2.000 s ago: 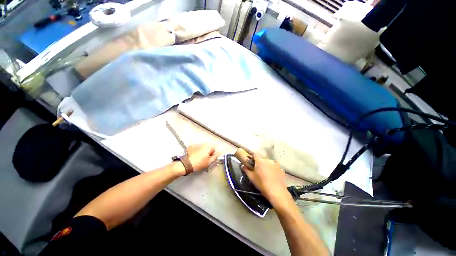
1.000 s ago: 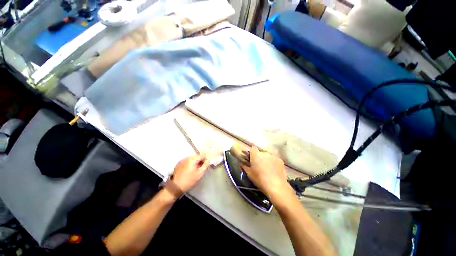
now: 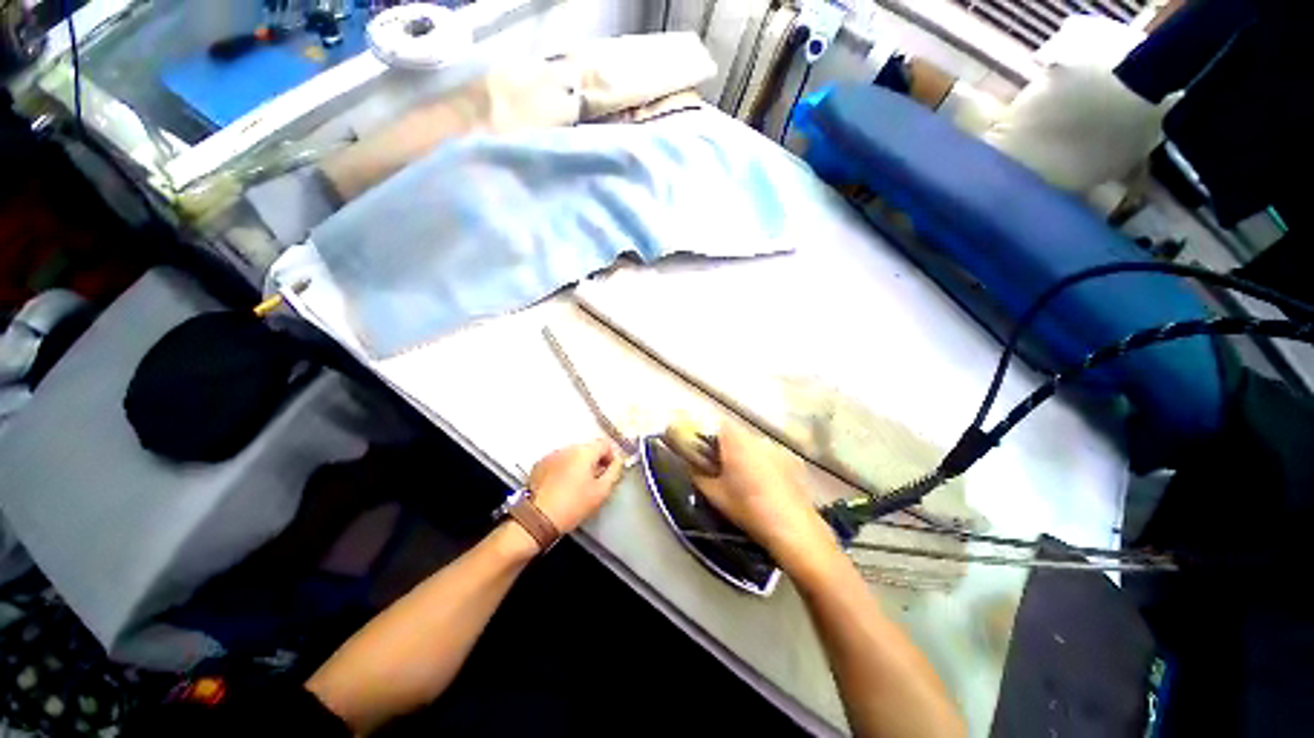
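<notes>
My right hand [image 3: 757, 483] is shut on the tan handle of the steam iron [image 3: 709, 526], whose pointed tip faces up and left. The iron stands on beige fabric panels [image 3: 656, 389] near the table's front edge. My left hand [image 3: 577, 485] is just left of the iron's tip, thumb and fingertips pinched at the fabric edge. A small white bit, perhaps tape, shows between the fingertips and the tip. A thin dark strip-like line [image 3: 579, 378] runs up and left from there. What lies under the iron is hidden.
A light blue cloth piece [image 3: 526, 231] lies at the upper left, with a beige bundle [image 3: 418, 130] and white roll [image 3: 421, 35] behind. A blue sleeve board [image 3: 1009, 238] is at the back. The black hose [image 3: 958, 454] rises right; a dark mat [image 3: 1069, 649] lies at the right.
The view has shifted, then tilted back slightly. My left hand was at the dark line's lower end, and is now closer to the iron's tip. My right hand stays on the iron, which has barely moved.
</notes>
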